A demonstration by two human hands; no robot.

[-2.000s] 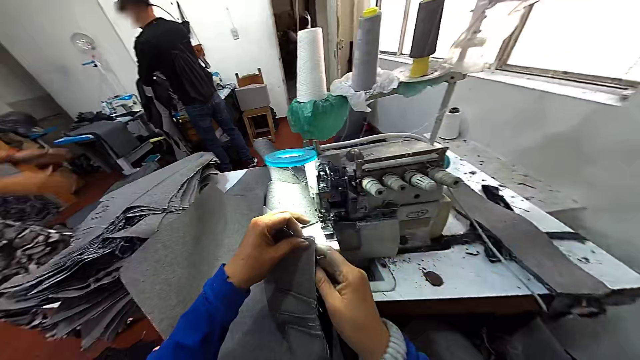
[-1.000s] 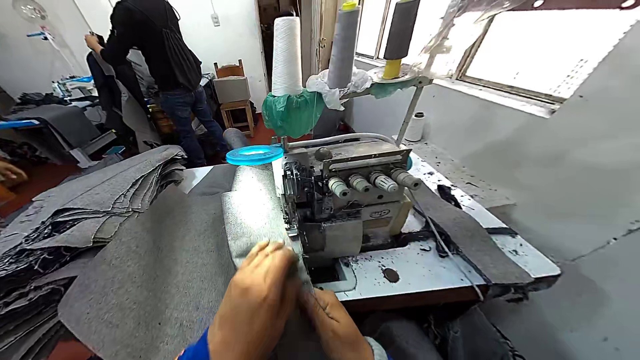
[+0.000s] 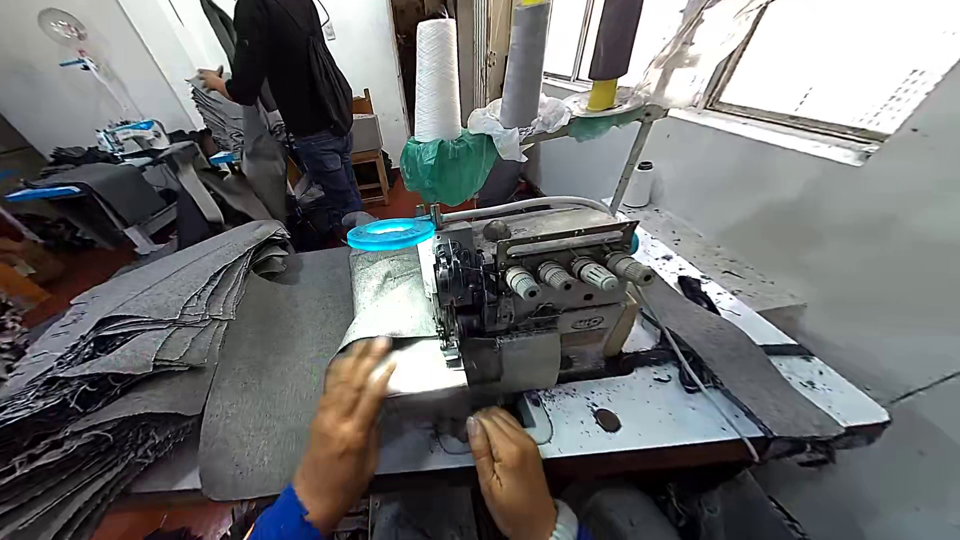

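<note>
An overlock sewing machine (image 3: 555, 300) stands on a white table, with a blue ring-shaped lamp (image 3: 391, 234) at its left. Grey fabric (image 3: 390, 296) lies under and behind the lamp, beside the needle area. My left hand (image 3: 346, 427), blurred, is at the near edge of that fabric with its fingers extended; whether it grips the cloth is unclear. My right hand (image 3: 510, 469) is at the table's front edge below the presser foot, fingers curled together; any cloth in them cannot be made out. A larger grey fabric panel (image 3: 277, 375) lies left of my left hand.
Stacked grey fabric pieces (image 3: 150, 322) lie on the left. Thread cones (image 3: 437, 82) stand behind the machine. A grey strip (image 3: 735, 352) lies on the table's right side. A person (image 3: 292, 97) handles fabric at the back left, near another sewing machine (image 3: 133, 136).
My hands, close together one second ago, are now apart, the left farther left. The cloth that lay under them at the front edge has moved away from there. The person at the back holds up fabric.
</note>
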